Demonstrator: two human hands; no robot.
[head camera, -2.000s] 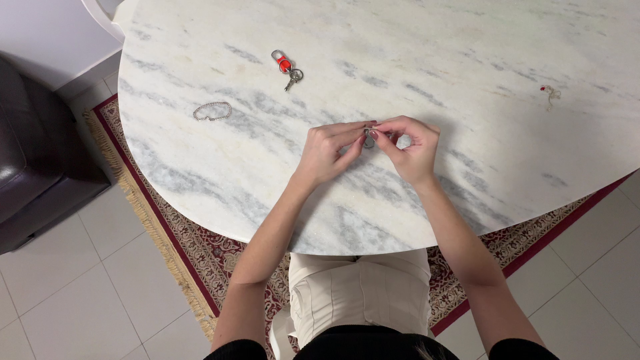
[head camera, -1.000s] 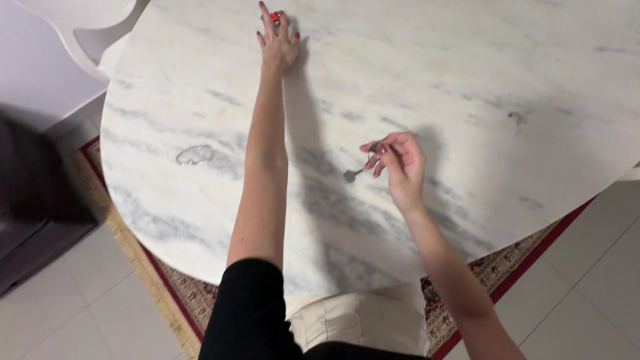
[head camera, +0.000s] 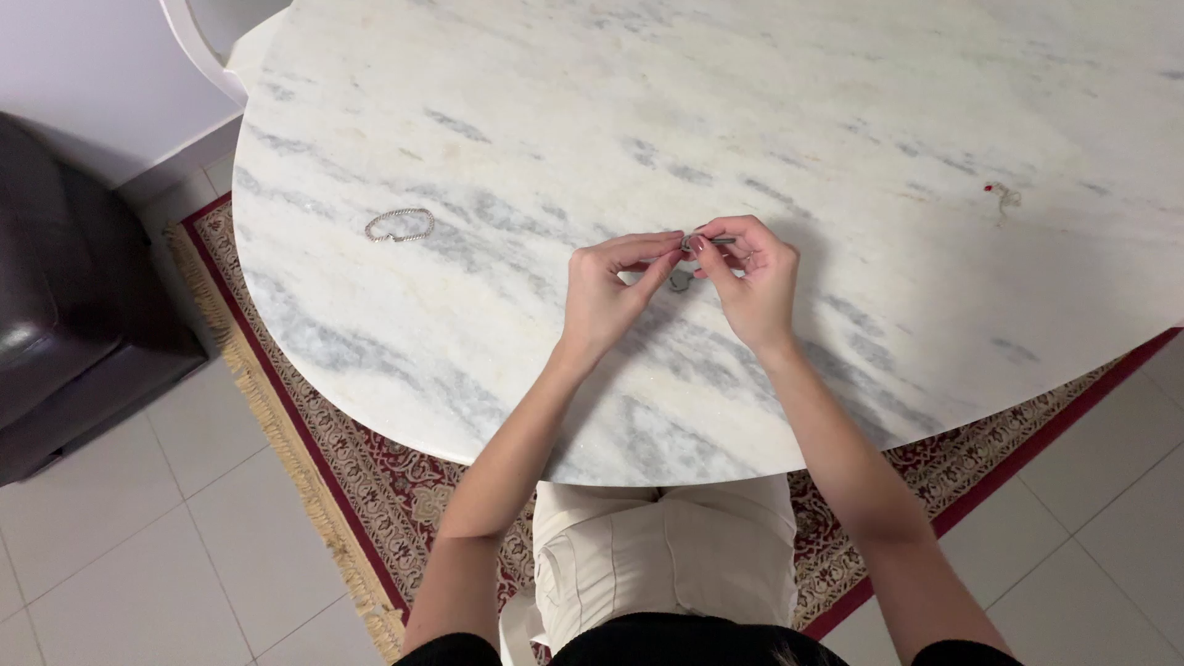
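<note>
My left hand (head camera: 610, 282) and my right hand (head camera: 758, 282) meet over the near middle of a marble table. Their fingertips pinch a small metal key (head camera: 682, 280), whose dark rounded part shows just below them. A thin metal piece (head camera: 721, 240) sticks out between my right fingers; whether it belongs to the same key or another one, I cannot tell. The fingers cover most of what they hold. A silver chain bracelet (head camera: 400, 226) lies in a loop to the left. Over on the right rests a fine chain with a red bead (head camera: 1003, 198).
The rounded edge of the marble table (head camera: 638, 483) runs close to my waist. A white chair (head camera: 205, 55) stands at the far left, and a dark leather seat (head camera: 83, 305) is beyond the table on the left. A patterned rug (head camera: 370, 472) lies below.
My left hand has come back from the far side of the table, where it was at the red key holder, to meet my right hand. The red key holder is now out of view.
</note>
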